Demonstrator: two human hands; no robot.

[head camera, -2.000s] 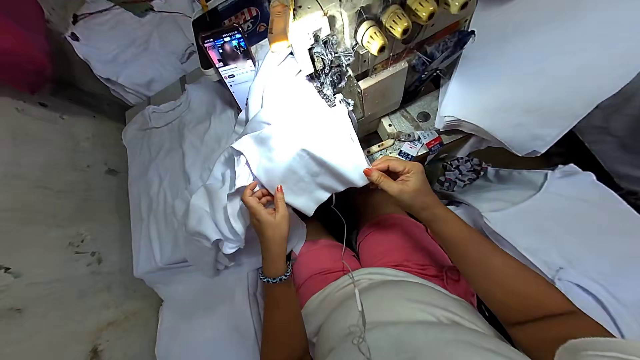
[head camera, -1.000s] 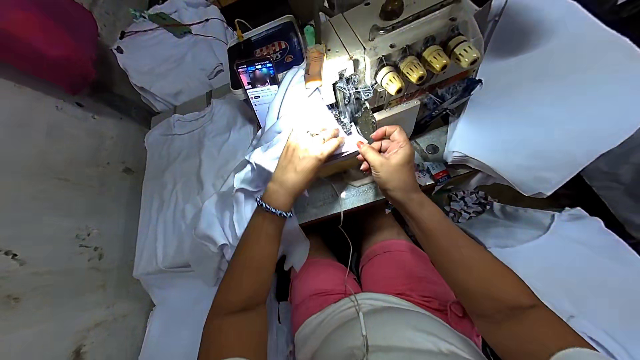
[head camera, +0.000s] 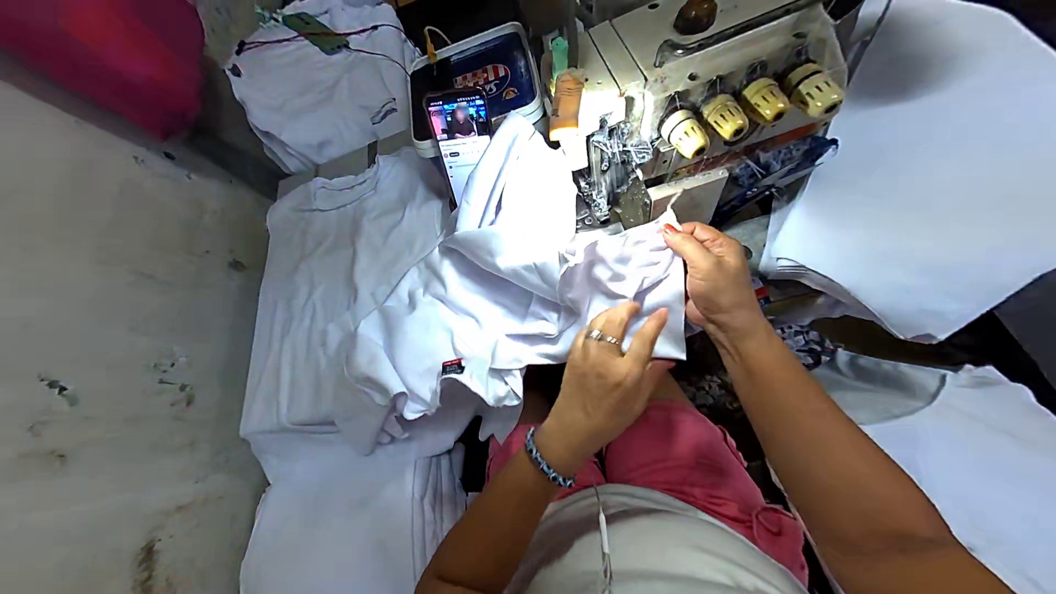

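Observation:
A white fabric garment (head camera: 503, 272) lies bunched from the overlock sewing machine (head camera: 652, 66) down to my lap, with a small red and black label on its lower edge. My right hand (head camera: 711, 268) pinches its edge between thumb and fingers, just below the machine's presser foot area (head camera: 610, 177). Over the garment's lower right part is my left hand (head camera: 610, 363), fingers apart and bent; whether the fingertips touch the cloth is unclear. A thread tail sticks up from the pinched corner.
White garments (head camera: 338, 247) lie stacked at the left beside a stained wall (head camera: 124, 330). A lit phone (head camera: 459, 136) leans on a plastic container (head camera: 528, 54). White fabric panels (head camera: 924, 181) and another white cloth (head camera: 973, 454) are at the right.
Both hands were close to the presser foot a second ago. My left hand has come down toward my lap, and the garment now spreads across below the machine.

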